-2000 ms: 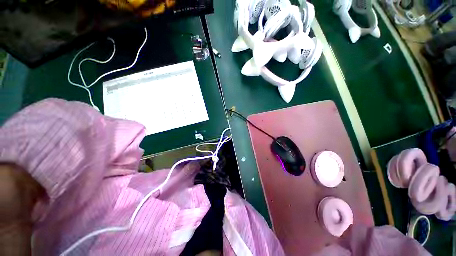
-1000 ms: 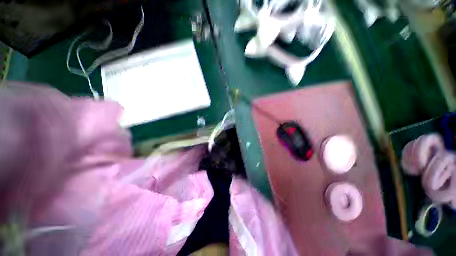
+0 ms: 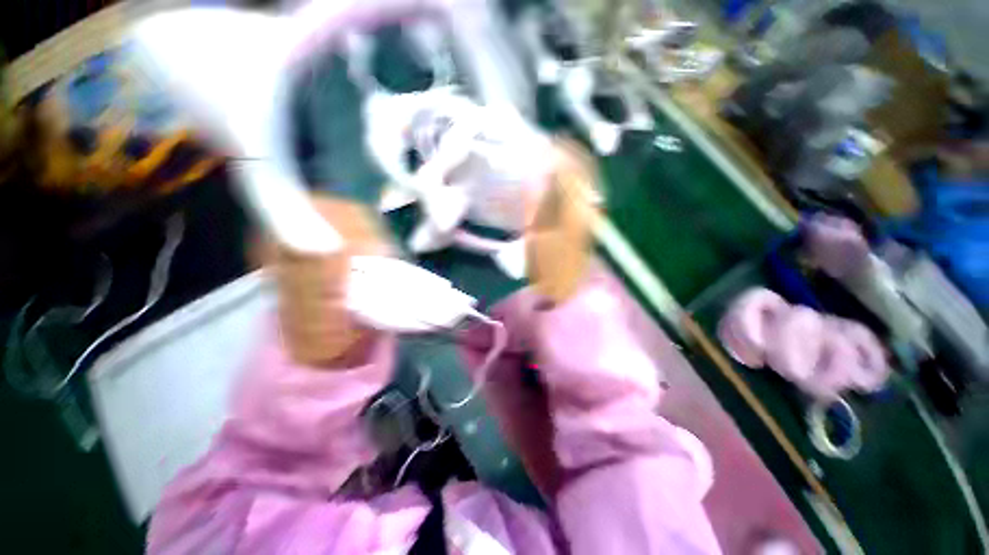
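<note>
A white headset with a pink-lined headband [image 3: 363,13] is raised in front of me, large and blurred, its band arching at the top edge. My left hand [image 3: 315,282] is closed around its left end, beside a white ear cup [image 3: 401,295]. A thin white cord [image 3: 493,352] runs from that cup down toward my lap. My right hand [image 3: 562,222] is at the headset's right end, fingers closed on it; the cup there is mostly hidden by the hand and blur.
More white headsets [image 3: 461,173] lie on the green bench behind. A paper sheet [image 3: 174,379] and white cable [image 3: 119,325] are at left, with a monitor [image 3: 108,130] above. The pink mat [image 3: 694,455] is at right, with pink ear pads [image 3: 808,345] and a tape roll [image 3: 834,429] beyond.
Both hands have come into view, holding up a headset. The view has shifted, so the mat's mouse is mostly hidden behind my right arm and its loose round pieces are almost out of view.
</note>
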